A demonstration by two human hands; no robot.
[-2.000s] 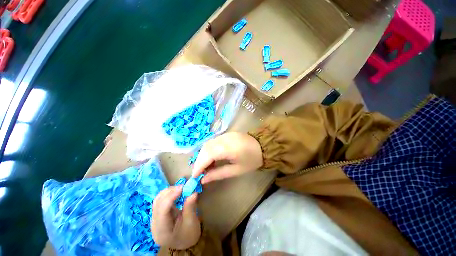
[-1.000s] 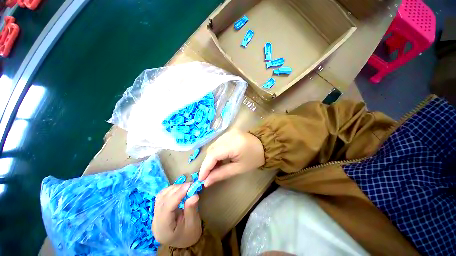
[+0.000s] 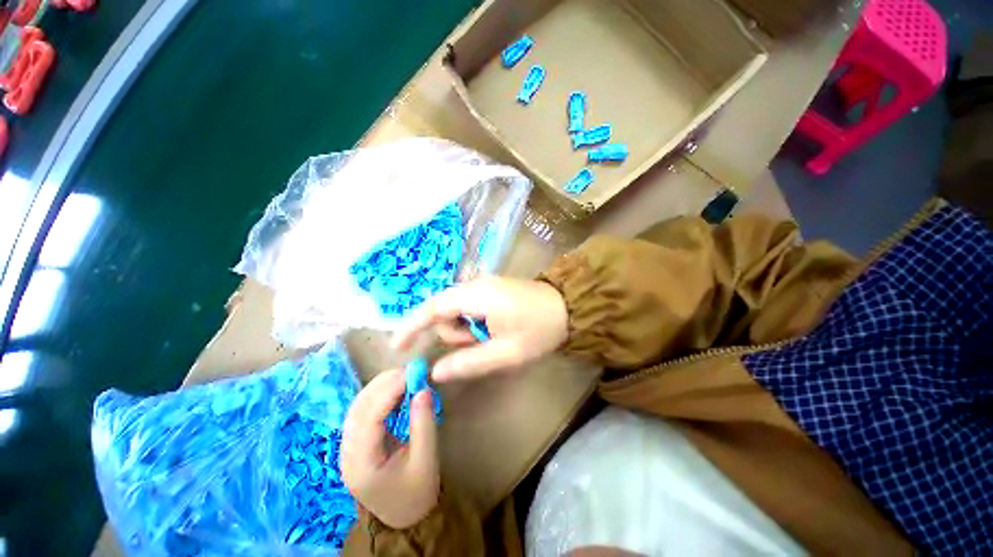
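My left hand [image 3: 392, 452], bare, pinches a small blue plastic piece [image 3: 417, 375] upright between thumb and fingertips. More blue shows just below and behind these fingers; I cannot tell if it is held or lies on the cardboard. My right hand [image 3: 495, 326] is just above and right of it, with a blue piece [image 3: 476, 327] between its bent fingers. Its fingertips are apart from the left hand's piece. A clear bag [image 3: 327, 234] with a heap of blue pieces lies beyond the hands. A blue-filled bag [image 3: 207, 457] lies left of my left hand.
An open carton [image 3: 675, 163] with several blue parts [image 3: 531, 84] stands at the top on the cardboard sheet [image 3: 512, 424]. The green conveyor [image 3: 272, 87] runs along the left, with orange-red housings [image 3: 29, 71] at the far corner. A pink stool [image 3: 893, 54] stands at the upper right.
My hands were together on blue pieces and have moved apart. My right hand has lifted up and opened its fingertips somewhat, with a blue piece now showing between its fingers. Orange-red housings have shifted.
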